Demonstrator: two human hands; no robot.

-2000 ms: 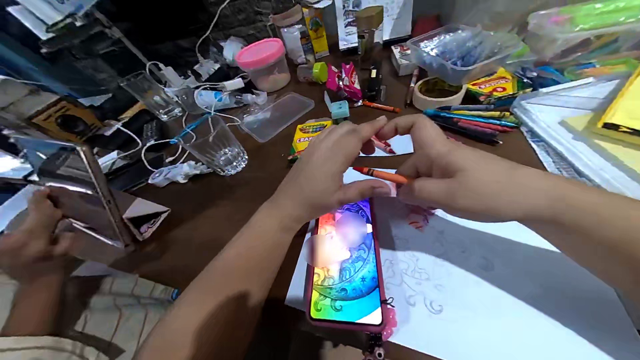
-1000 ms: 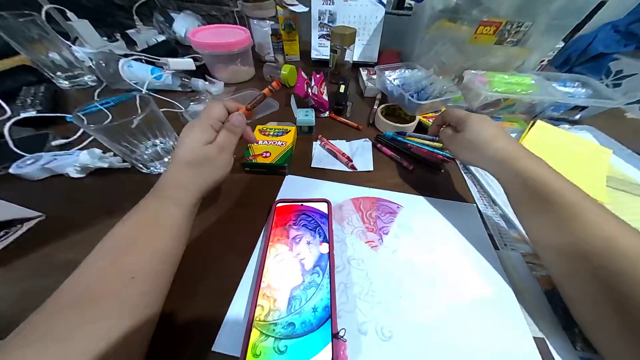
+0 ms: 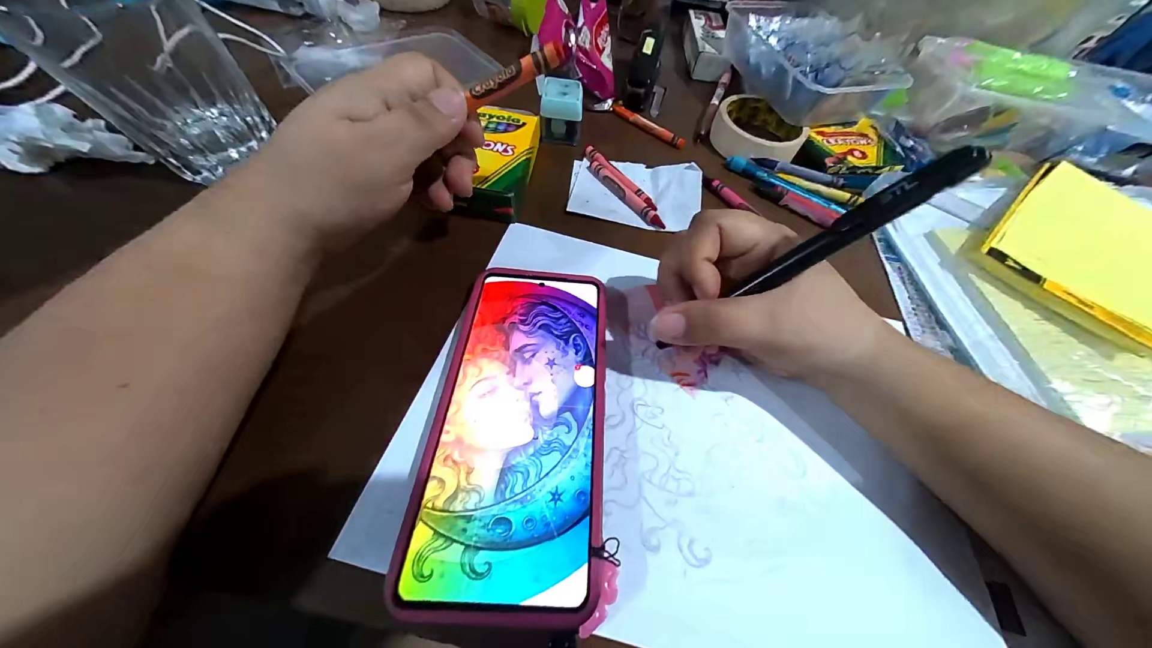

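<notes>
An orange crayon [image 3: 517, 76] is pinched in my left hand [image 3: 387, 135], raised beside the yellow and green crayon box [image 3: 508, 157]. My right hand [image 3: 756, 297] grips a black pen [image 3: 855, 225], its tip down at the white drawing paper [image 3: 765, 531]. Faint pencil curls and a red and pink coloured patch show on the sheet, partly hidden by that hand. A smartphone in a dark pink case [image 3: 504, 450] lies over the sheet's left part, showing a rainbow sun-and-moon picture. Red crayons [image 3: 625, 189] rest on a small white paper [image 3: 679, 184] behind the sheet.
Glass tumbler [image 3: 207, 126] at left. Behind stand a light blue sharpener [image 3: 561, 103], an orange crayon [image 3: 648, 124], a masking tape roll [image 3: 759, 135] and a plastic tub [image 3: 814, 81]. Several crayons [image 3: 801, 193] and a yellow pad [image 3: 1080, 243] lie at right.
My right hand has come from the pile of crayons and pens to the drawing and now holds a black pen. My left hand still holds the orange crayon. The view has moved closer to the paper.
</notes>
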